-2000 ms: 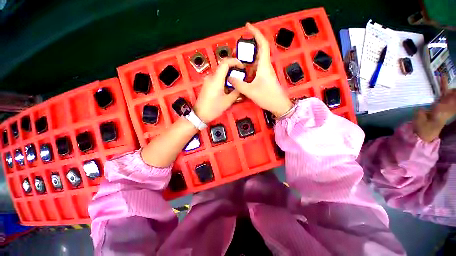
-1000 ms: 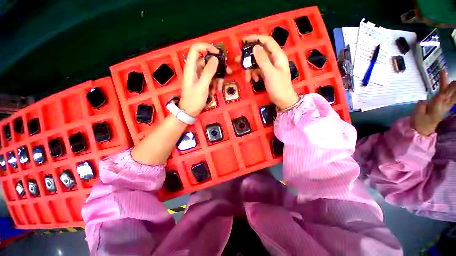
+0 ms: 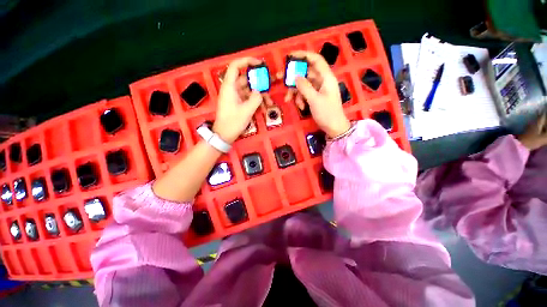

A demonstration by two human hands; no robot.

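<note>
My left hand (image 3: 239,99) holds a smartwatch unit (image 3: 258,78) by its edges, its screen glowing light blue. My right hand (image 3: 319,93) holds another smartwatch unit (image 3: 295,71), also lit light blue and white. Both units are held side by side, apart, above the red compartment tray (image 3: 267,193). Several dark units sit in its pockets. Face-down units, one coppery (image 3: 273,116) and one grey (image 3: 252,163), lie below my hands. My hands hide some of the pockets.
A second red tray (image 3: 84,133) with several units adjoins at the left. At the right lie record sheets (image 3: 462,111) on a clipboard, a blue pen (image 3: 433,87), two loose units and a calculator (image 3: 514,78). Another person's pink sleeve (image 3: 480,198) is at the right edge.
My hands were close together with white screens, then moved apart. The two screens, dark or partly white a second ago, now glow light blue. The other person's hand has moved toward the right edge.
</note>
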